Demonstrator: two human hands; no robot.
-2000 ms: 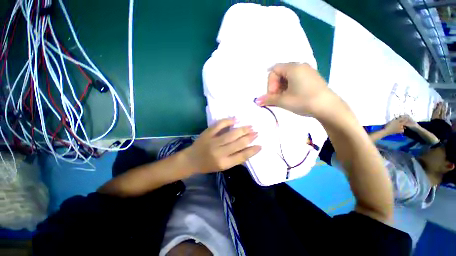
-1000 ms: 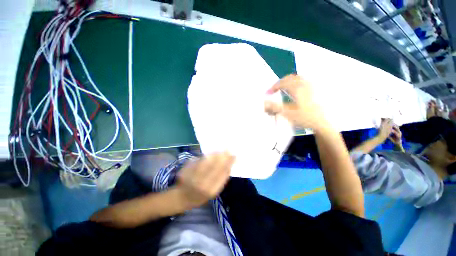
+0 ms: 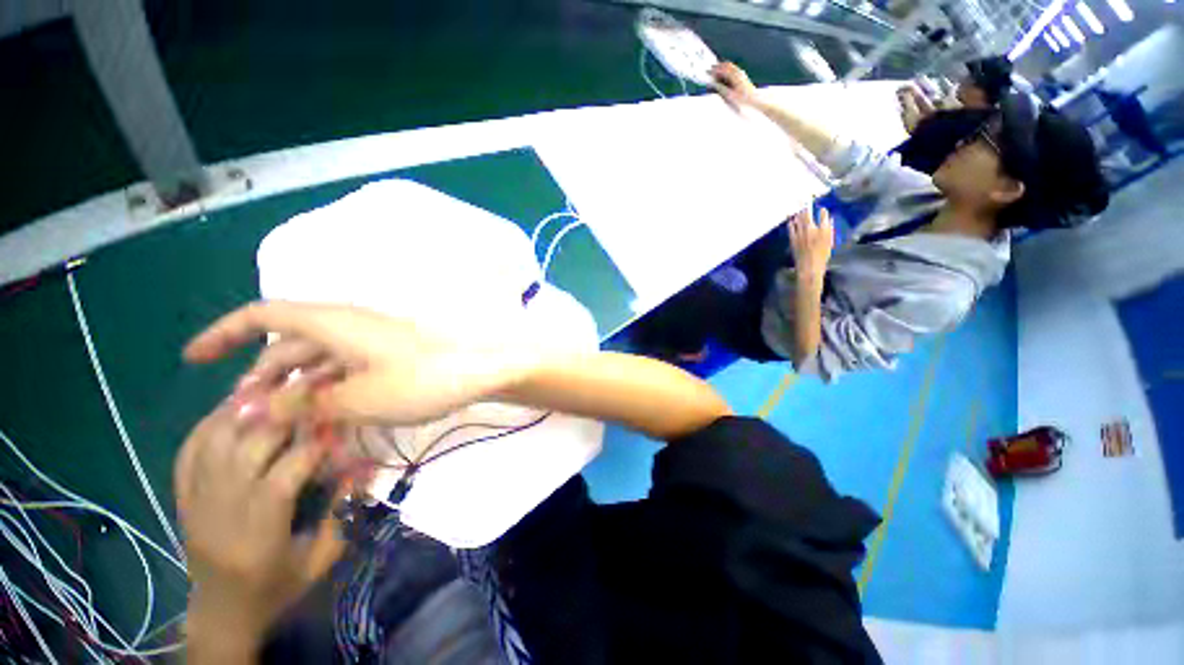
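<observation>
A white plastic housing [image 3: 403, 247] lies on the green mat [image 3: 162, 299] and overhangs the bench's near edge. Thin dark lead wires [image 3: 474, 426] run across its near part, with a small black connector [image 3: 401, 490] at one end. Another black connector [image 3: 531, 292] sits near its right edge, beside a looped white cable [image 3: 556, 234]. My right hand [image 3: 370, 364] reaches across the housing, and its fingers meet my left hand [image 3: 247, 500] at the housing's left side. Both hands are blurred. Something dark and reddish shows between the fingers; I cannot tell what it is or which hand has it.
A harness bundle [image 3: 78, 585] lies at the lower left. A metal post [image 3: 143, 98] stands at the bench's back edge. To the right a seated person [image 3: 896, 260] holds a white part [image 3: 678, 50] over the conveyor. A red extinguisher-like object [image 3: 1026, 451] is farther right.
The view has swung right. My right hand has left the housing's right part and come together with my left hand. The neighbouring person now holds up a white part.
</observation>
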